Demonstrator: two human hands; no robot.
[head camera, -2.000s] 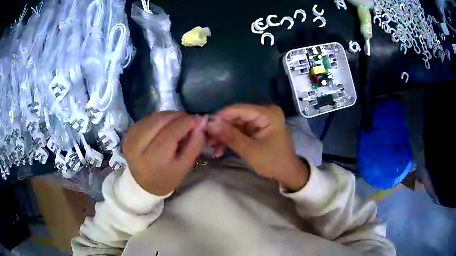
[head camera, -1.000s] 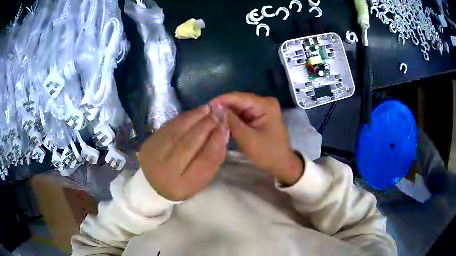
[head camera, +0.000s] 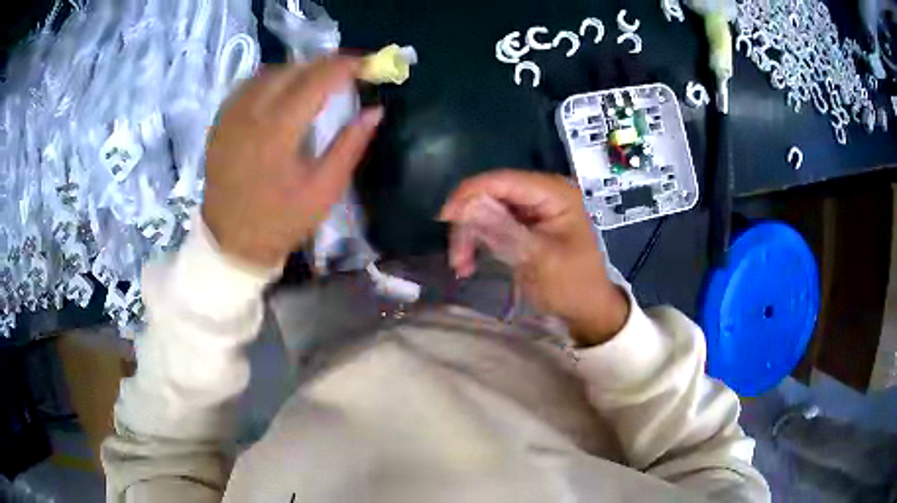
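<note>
My left hand (head camera: 280, 147) is at the upper left, over a clear bagged cord (head camera: 339, 231), thumb and fingers apart. Its fingertips are at the edge of a pale yellow wrapped lump (head camera: 387, 65) on the dark bench. My right hand (head camera: 536, 241) is in the middle near my body, fingers curled around a thin, clear, blurred piece of film (head camera: 497, 228). A white housing (head camera: 679, 147) lies open to its right, with a green circuit board (head camera: 627, 142) inside. A white cord end (head camera: 397, 287) sticks out below the bagged cord.
Heaped bagged cords with plugs (head camera: 123, 157) cover the left. Several loose white C-clips (head camera: 567, 41) lie above the housing, with a heap of clips (head camera: 792, 59) at upper right. A yellow-necked hammer (head camera: 721, 49) lies beside it. A blue stool (head camera: 765, 307) stands at lower right.
My hands were together pinching something small; now they are apart. My left hand has moved up and left to the yellow lump. The white cord end has come into view.
</note>
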